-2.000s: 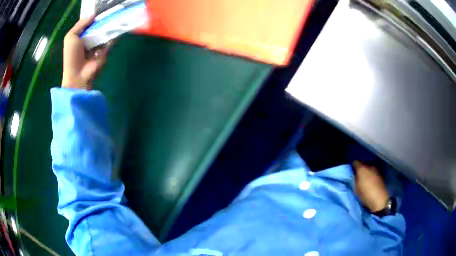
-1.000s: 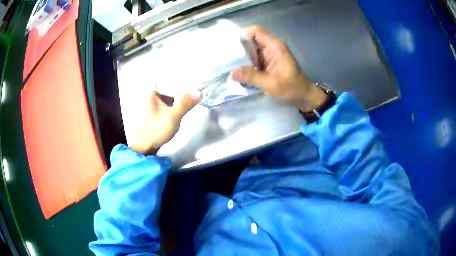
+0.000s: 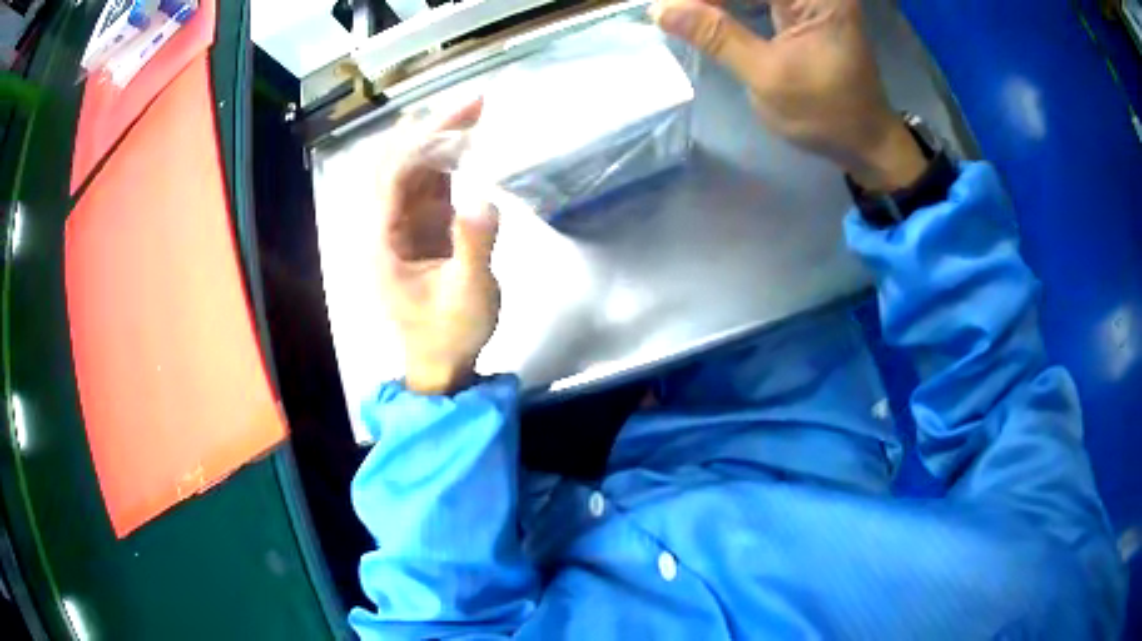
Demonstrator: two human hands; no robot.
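Note:
A white box [image 3: 589, 107] in a clear plastic bag [image 3: 626, 169] is over the steel table, near the metal bar of the machine. Glare washes out its top; crinkled film shows along its near side. My left hand [image 3: 438, 269] is at the left end, thumb and finger on the film there. My right hand [image 3: 814, 82] is at the upper right, its thumb by the far right corner of the bag. Its fingers are partly cut off by the top edge, so its grip is unclear.
The steel table [image 3: 764, 238] lies under the bag. The machine's metal bar [image 3: 463, 44] runs behind it. At left, red sheets [image 3: 163, 313] lie on the green surface [image 3: 238, 551], with bagged packs [image 3: 138, 31] at their far end. Blue floor [image 3: 1039, 163] shows at right.
The wearer's view swung from the green bench to the steel table. Since one second ago, my right hand has moved up and right, off the pack's near side, and more of the film shows.

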